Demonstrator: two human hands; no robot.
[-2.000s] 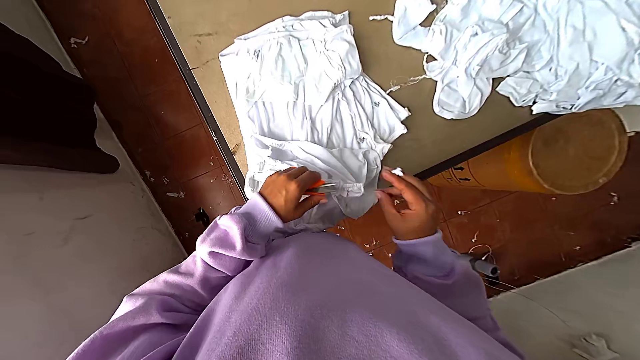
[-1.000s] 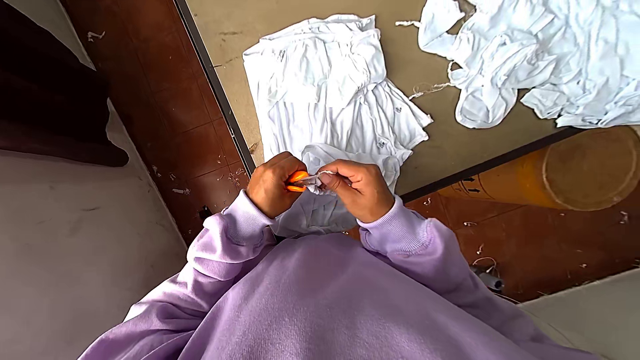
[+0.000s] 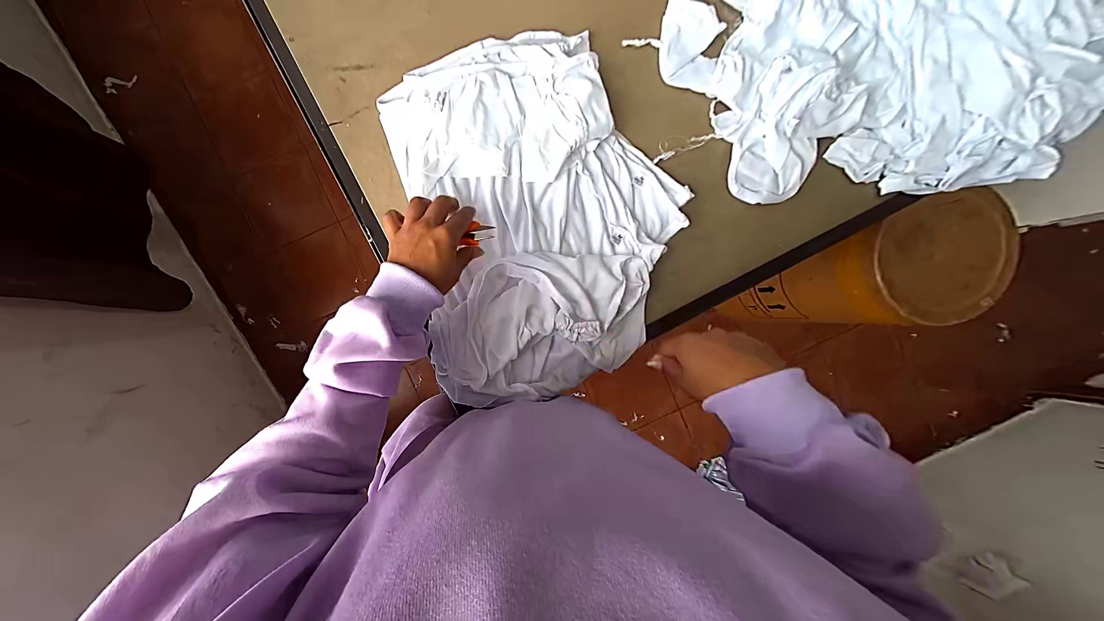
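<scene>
My left hand is closed around small orange-handled thread snips, whose two metal points stick out to the right over white fabric. It rests at the left side of a stack of white gathered garments on the table. The nearest garment lies bunched below the snips and hangs over the table edge toward my body. My right hand is off the cloth, to the right of it and above the floor, blurred, its fingers curled with a small white bit at the fingertips.
A heap of white garments with loose threads covers the table's right part. The dark table edge runs beside an orange cylinder with a round brown top. White scraps lie on the red tiled floor. Dark cloth hangs at left.
A second ago both hands were together at the snips over the cloth. My right hand has moved away to the right, and my left hand with the snips is now at the cloth's left side.
</scene>
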